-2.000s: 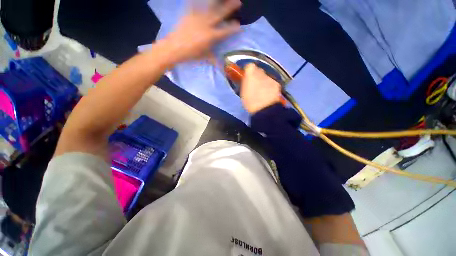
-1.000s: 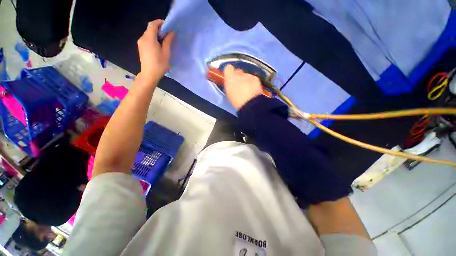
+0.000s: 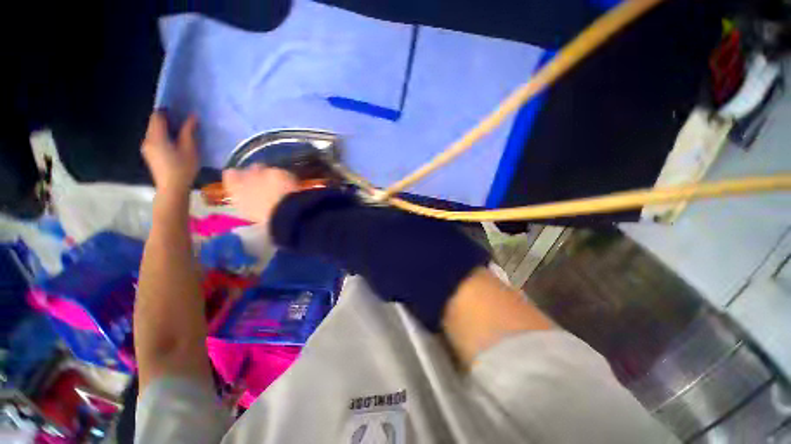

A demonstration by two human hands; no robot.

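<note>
A pale blue-lilac cut panel [image 3: 442, 95] with a bright blue right edge lies on the black-covered table [image 3: 607, 121]. A short bright blue strip [image 3: 364, 107] shows on it, beside a dark line. My left hand [image 3: 171, 152] holds the panel's left edge between thumb and fingers. My right hand [image 3: 256, 195], in a dark sleeve, is shut on the orange-brown handle of the steam iron [image 3: 282, 139]. The iron rests at the panel's near edge, slightly blurred. My fingers hide part of the handle.
A yellowish hose [image 3: 598, 204] runs from the iron to the right, and another length rises to the upper right. Blue baskets [image 3: 273, 314] with pink cloth [image 3: 260, 362] stand below at left. A white machine table [image 3: 755, 251] is at right.
The view has swung, so the panel sits further left. My left hand has gone from spread in the air to gripping the panel's edge. The iron has moved to the panel's near edge, uncovering the blue strip.
</note>
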